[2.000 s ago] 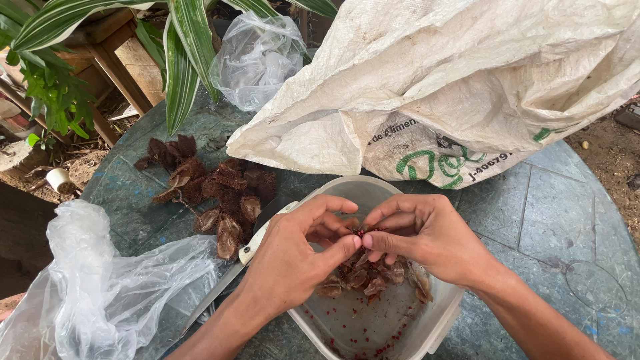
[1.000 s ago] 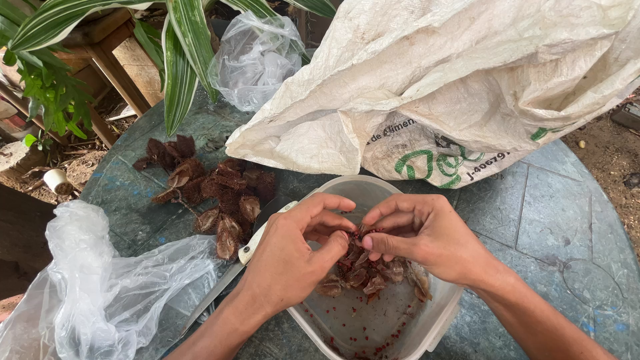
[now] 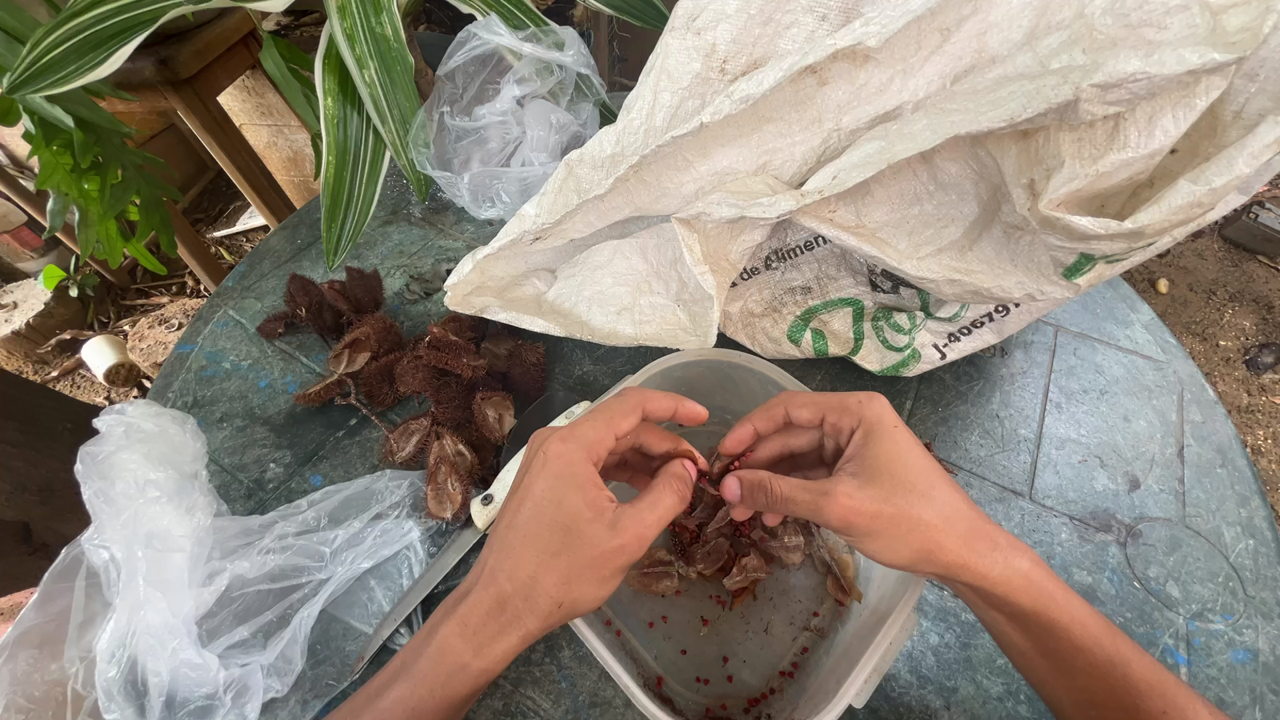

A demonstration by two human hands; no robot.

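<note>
Over a translucent plastic container (image 3: 650,690), my left hand (image 3: 590,500) and my right hand (image 3: 850,480) meet at the fingertips. Both pinch parts of a small opened annatto pod (image 3: 712,472) with red seeds showing; the fingers partly hide it. Below them, brown husks (image 3: 745,570) and loose red seeds (image 3: 725,662) lie inside the container. A cluster of dry, spiny annatto pods (image 3: 440,365) rests on the green table to the left. Under my left forearm lies a knife (image 3: 425,590) with a pale handle, partly hidden by that hand.
A large whitish woven sack (image 3: 850,180), bearing writing, covers the table's far side. One clear plastic bag (image 3: 180,580) lies at the near left, another (image 3: 510,120) at the back. Striped plant leaves (image 3: 370,90) overhang the round table (image 3: 1120,420).
</note>
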